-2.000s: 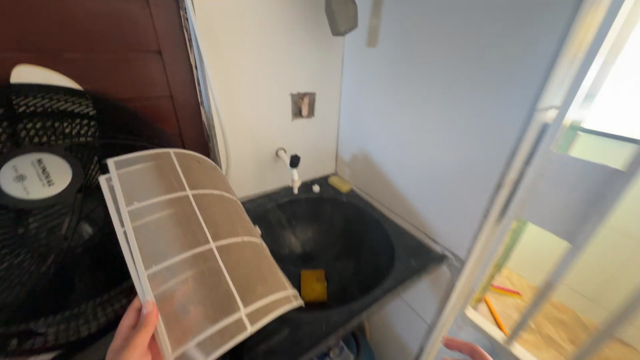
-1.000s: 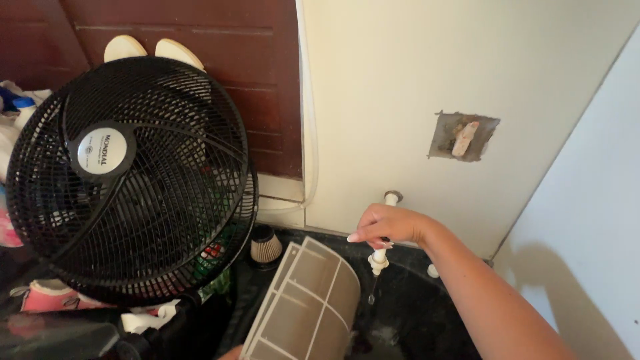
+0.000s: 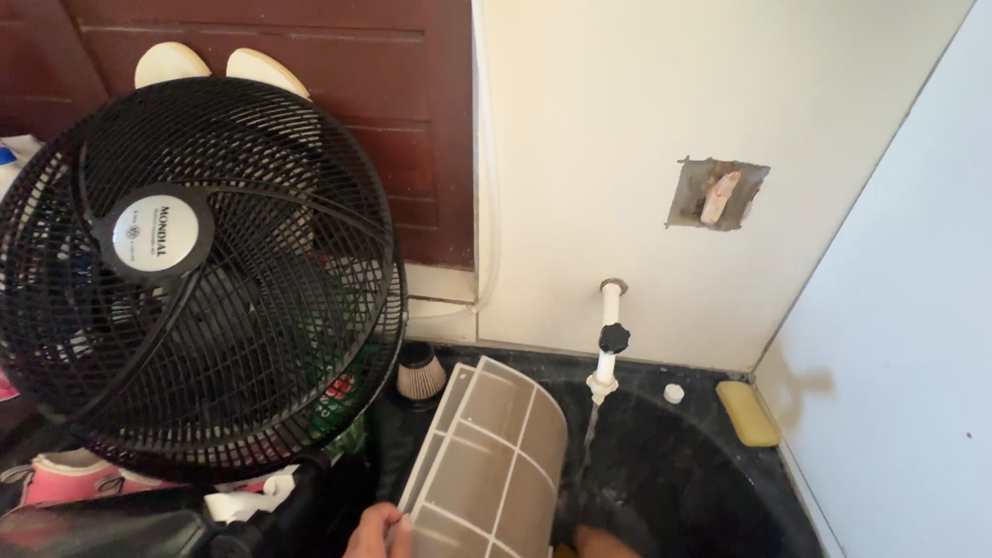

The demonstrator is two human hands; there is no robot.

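My left hand, at the bottom edge, grips the lower left edge of the mesh air filter panels, which have white plastic frames and stand tilted beside the basin. Water runs from the white plastic tap with its black knob into the black sink basin. Part of my right hand shows low in the basin, mostly cut off by the frame. Beside it a sliver of something yellow shows; whether my fingers hold it cannot be seen.
A black fan leans at the left against a dark red door. Behind the filters stands a small pleated cone filter. On the sink's rim lie a yellow bar and a white cap. Pink shoes sit lower left.
My right hand has left the tap knob and moved down into the basin. Water flows from the tap in a longer stream. My left hand still holds the filter panels.
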